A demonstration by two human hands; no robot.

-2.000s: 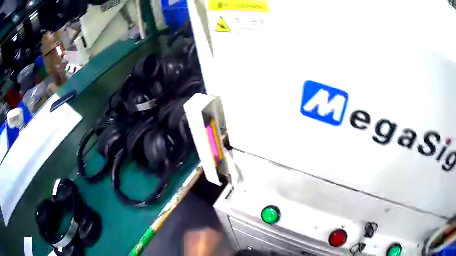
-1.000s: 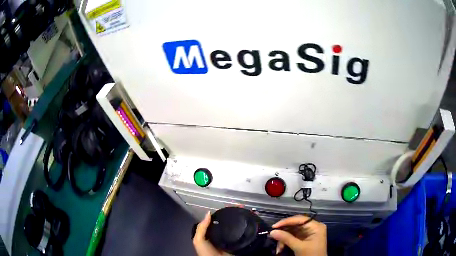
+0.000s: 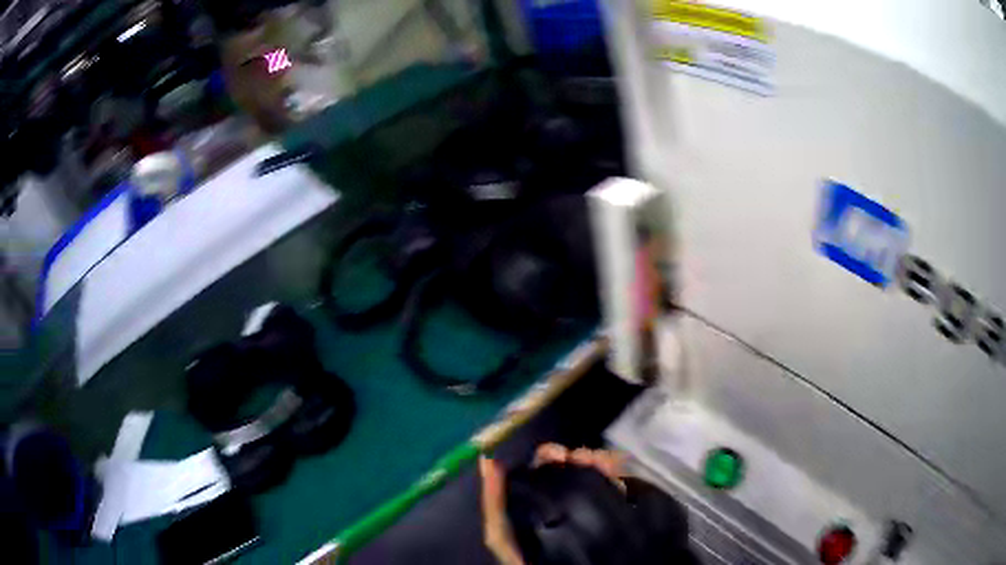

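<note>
Black headphones (image 3: 590, 519) are at the bottom edge, in front of the chamber's ledge, blurred and cut off by the frame. My left hand (image 3: 499, 516) holds them, with one finger or thumb up their left side. More fingertips show along their top edge; I cannot tell which hand they belong to. My right hand cannot be made out for certain. The white test chamber (image 3: 772, 331) stands at the right with its lid down. Its green button (image 3: 723, 468) and red button (image 3: 836, 543) show on the ledge.
Piled black headphones (image 3: 518, 276) lie on the green-matted bench (image 3: 375, 441) at the left. One more pair (image 3: 320, 408) lies nearer, beside white paper slips (image 3: 166, 486) and a flat black rectangle (image 3: 210, 535). A white sheet (image 3: 199, 265) lies farther back. A white side bar (image 3: 625, 287) sticks out.
The view has swung left, bringing more of the bench in. The headphones stay held low in front. The right hand, seen clearly at the ear cup and thin cable before, is no longer distinct.
</note>
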